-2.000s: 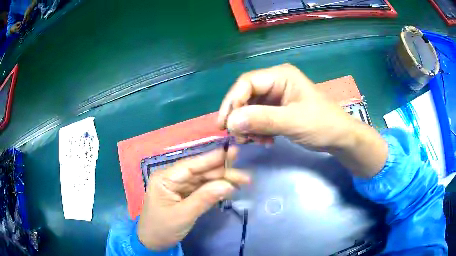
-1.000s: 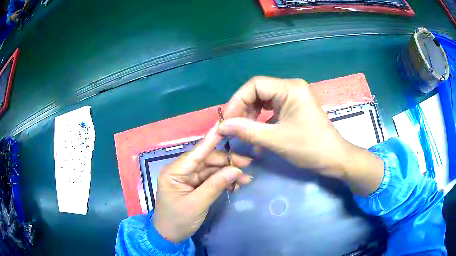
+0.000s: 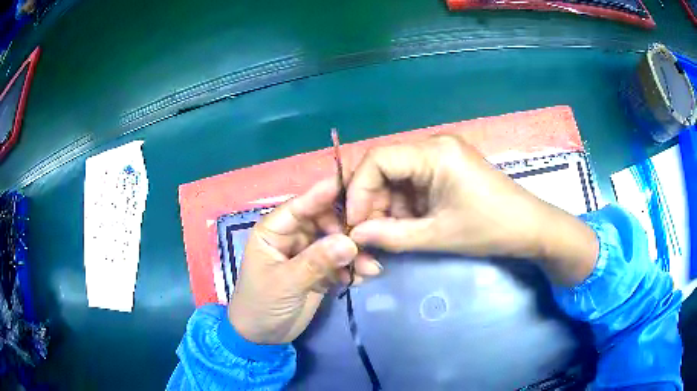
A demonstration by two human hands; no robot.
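Observation:
A grey-black laptop lid [image 3: 489,305] with a round logo mark lies on a red foam pad [image 3: 527,131] in front of me. My left hand [image 3: 294,267] and my right hand [image 3: 436,206] meet above the lid's far part. Both hold a thin dark display cable [image 3: 351,321] between the fingertips. A narrow dark strip end, reddish at its tip, sticks up beyond my fingers. Below my left fingers the cable runs down over the lid to the lower picture edge. The exact grip point is partly hidden by the fingers.
A handwritten note [image 3: 113,225] lies at left. A cable bin [image 3: 23,305] is at the far left edge. A round pot [image 3: 666,90] and a sheet with blue strips [image 3: 649,206] are at right. Other red-padded lids show at the far left and top right.
My right hand has moved down slightly to meet my left fingertips. More of the strip now sticks up, and the cable hangs visibly below. The view has shifted a little.

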